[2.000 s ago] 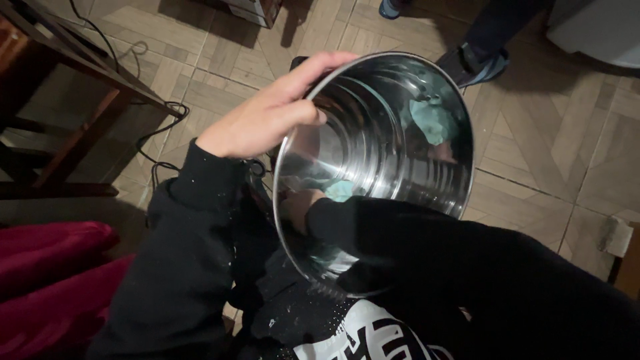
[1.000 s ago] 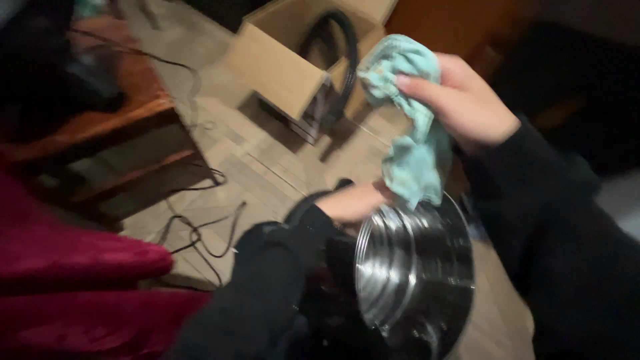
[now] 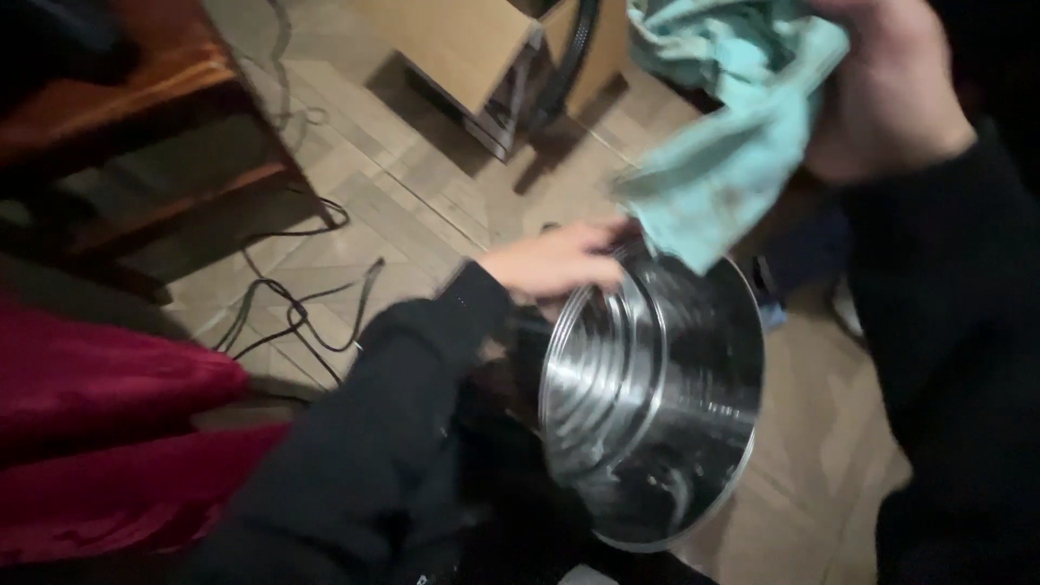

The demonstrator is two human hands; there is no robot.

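A shiny metal cylindrical container (image 3: 699, 406) tilts in front of me with its open mouth toward the camera. My left hand (image 3: 561, 260) grips its upper left rim, the fingers curled over the edge. At the upper right my right hand (image 3: 881, 89) holds a crumpled light-green cloth (image 3: 723, 171). The cloth hangs down, its lower end in front of the container's upper rim. Whitish smears show on the inside wall. Motion blurs both the cloth and my hands.
An open cardboard box (image 3: 455, 49) with a black ribbed hose (image 3: 573, 57) stands on the tiled floor ahead. Black cables (image 3: 292, 317) lie on the floor at left, near a wooden piece of furniture (image 3: 195, 89). Dark red fabric (image 3: 106, 366) is at lower left. A person's shoe (image 3: 847, 309) shows at right.
Two seconds ago my right hand was inside the container with green cloth there; it is now raised above it, holding the cloth. The view has swung, bringing the cardboard box into sight.
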